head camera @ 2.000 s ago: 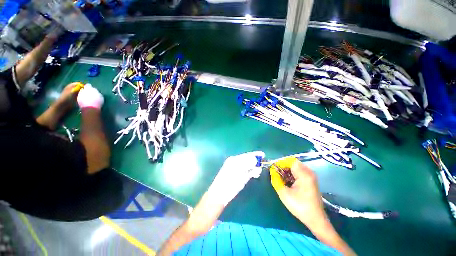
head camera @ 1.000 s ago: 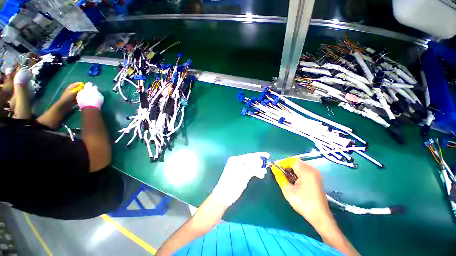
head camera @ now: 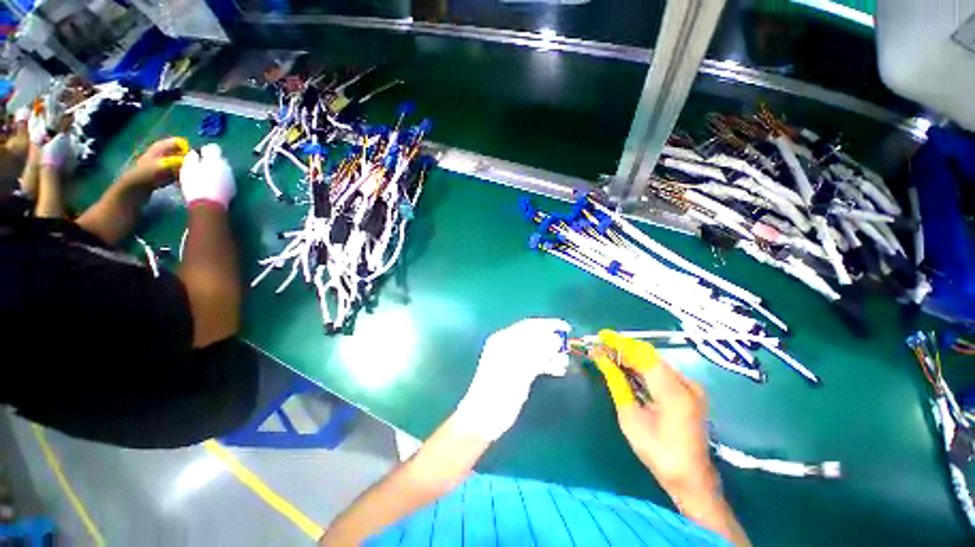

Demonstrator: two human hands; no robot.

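My left hand (head camera: 511, 369), in a white glove, is closed on a small blue connector housing (head camera: 562, 342) at its fingertips. My right hand (head camera: 652, 401), with yellow finger coverings, holds thin brownish leads (head camera: 585, 346) just right of the housing. The leads run from the housing to my right fingers; whether their tips are seated is too small to tell. A white sleeved length (head camera: 770, 462) comes out below my right hand and lies toward the right, with a pale end. A white length also shows behind my right fingers.
A fan of white harnesses with blue ends (head camera: 663, 283) lies beyond my hands. A large harness pile (head camera: 347, 219) is at left, another (head camera: 791, 203) at rear right. A metal post (head camera: 668, 102) stands behind. A person in black (head camera: 107, 321) works at far left. More harnesses (head camera: 941, 401) lie far right.
The view has shifted slightly. My right fingers have opened and changed their hold on the leads, moving a little right. The end of the white sleeved length now looks pale rather than dark.
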